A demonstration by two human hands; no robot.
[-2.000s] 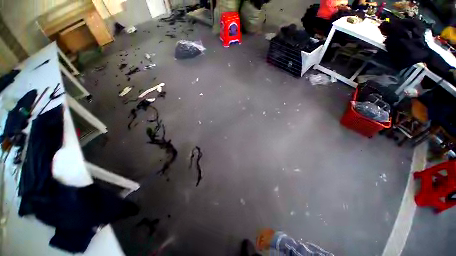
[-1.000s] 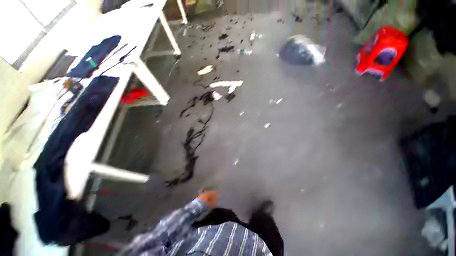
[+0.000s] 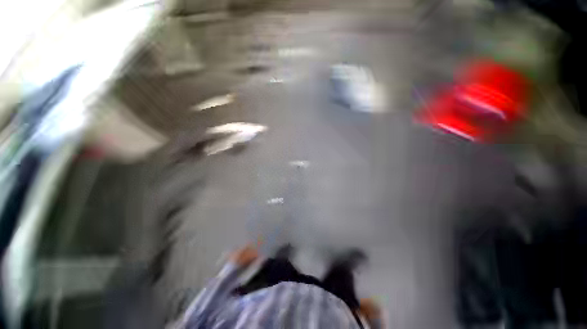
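Note:
The whole view is strongly blurred. My left hand [image 3: 246,254] hangs low beside my striped shirt, in front of the grey floor. My right hand [image 3: 371,311] shows small at the bottom edge, partly cut off. I cannot tell the finger positions of either hand. Black cloth [image 3: 18,186] is a dark smear on the white table [image 3: 26,231] at the far left, away from both hands. Its edges and folds cannot be made out.
A red stool [image 3: 483,103] stands at the upper right. A pale, shiny bundle [image 3: 354,87] and whitish scraps [image 3: 235,137] lie on the floor ahead. A large dark shape [image 3: 515,270] fills the lower right. Table legs stand at the left.
The view has swung and blurred. The table and cloth have moved towards the left edge. My right hand now shows at the bottom; my left hand still hangs low.

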